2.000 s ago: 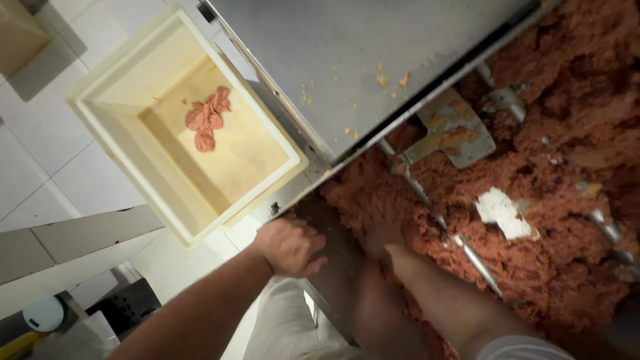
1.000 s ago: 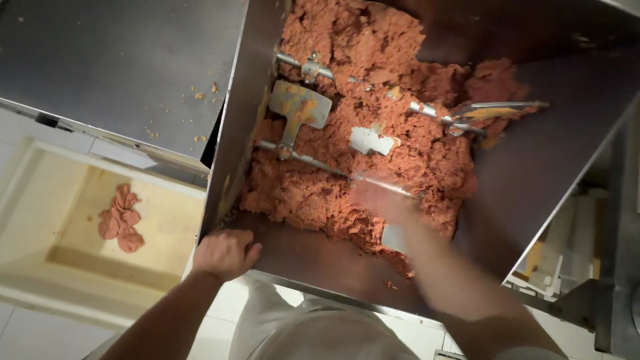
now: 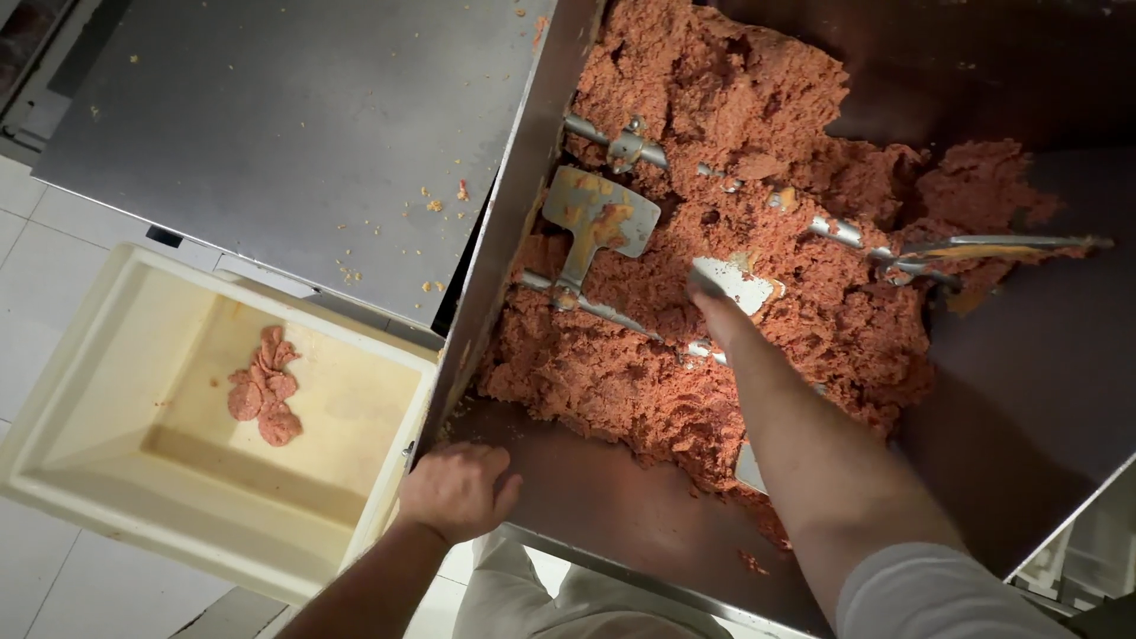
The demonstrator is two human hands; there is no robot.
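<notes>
Reddish ground meat [image 3: 657,390] fills much of a deep metal mixer trough [image 3: 568,488], around two shafts with paddles. My left hand [image 3: 460,490] is closed over the trough's near left corner. My right hand [image 3: 710,297] reaches into the meat beside a pale metal paddle [image 3: 741,284]; its fingers are largely hidden, so its grip cannot be told. Left of it, a smeared paddle [image 3: 602,213] stands out of the meat. Another paddle, seen edge-on [image 3: 1003,244], points right.
A cream plastic tub [image 3: 106,515] with a small clump of meat [image 3: 266,390] stands left of the trough on the tiled floor side. Above it, a flat steel surface [image 3: 293,133] carries scattered crumbs. The trough's steel walls rise around the meat.
The view has turned and shifted to show more of the trough. My right hand has moved from the near part of the meat to beside the pale paddle. My left hand stays at the trough's corner.
</notes>
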